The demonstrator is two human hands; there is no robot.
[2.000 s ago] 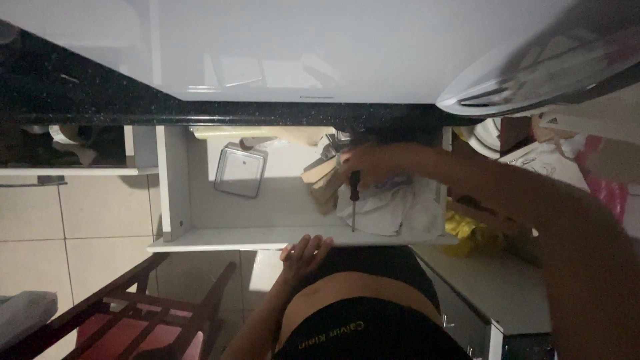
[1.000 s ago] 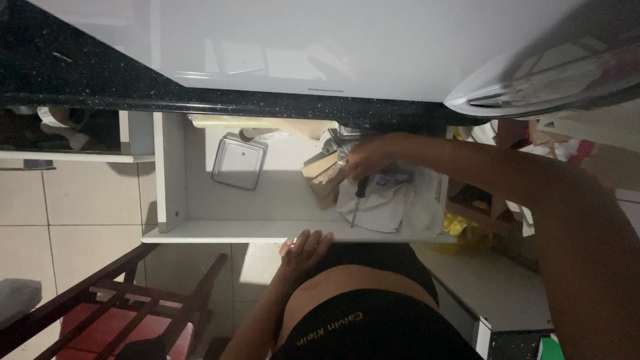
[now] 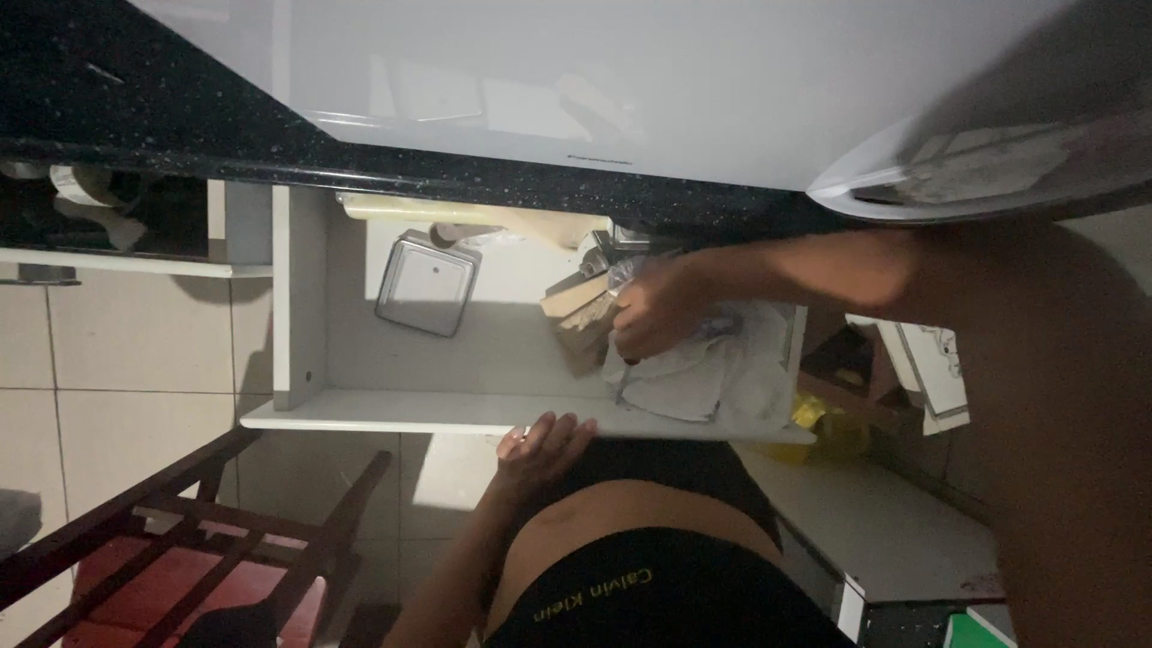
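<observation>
A pulled-out white drawer (image 3: 405,409) lies below the dark speckled countertop. My left hand (image 3: 544,447) has its fingers hooked over the drawer's front edge. Inside, toward the right, my right hand (image 3: 661,306) is closed around a screwdriver (image 3: 632,363); its handle is mostly hidden and its thin shaft points toward the drawer front. Beside and under this hand are brown cardboard pieces (image 3: 580,333), crumpled clear plastic and a white plastic bag (image 3: 679,382). A shallow rectangular metal-rimmed container (image 3: 428,286) sits at the drawer's left. Small metal parts (image 3: 594,256) lie near the back.
The countertop (image 3: 405,171) overhangs the drawer's back, with a glossy white appliance (image 3: 540,81) on it. Another open drawer (image 3: 135,261) is at left. A dark wooden chair with a red seat (image 3: 180,576) stands lower left. A yellow bag (image 3: 819,423) is beyond the drawer's right side.
My right hand has moved toward the drawer front and covers more of the screwdriver handle, which showed below the hand before. My left hand stays on the drawer's front edge.
</observation>
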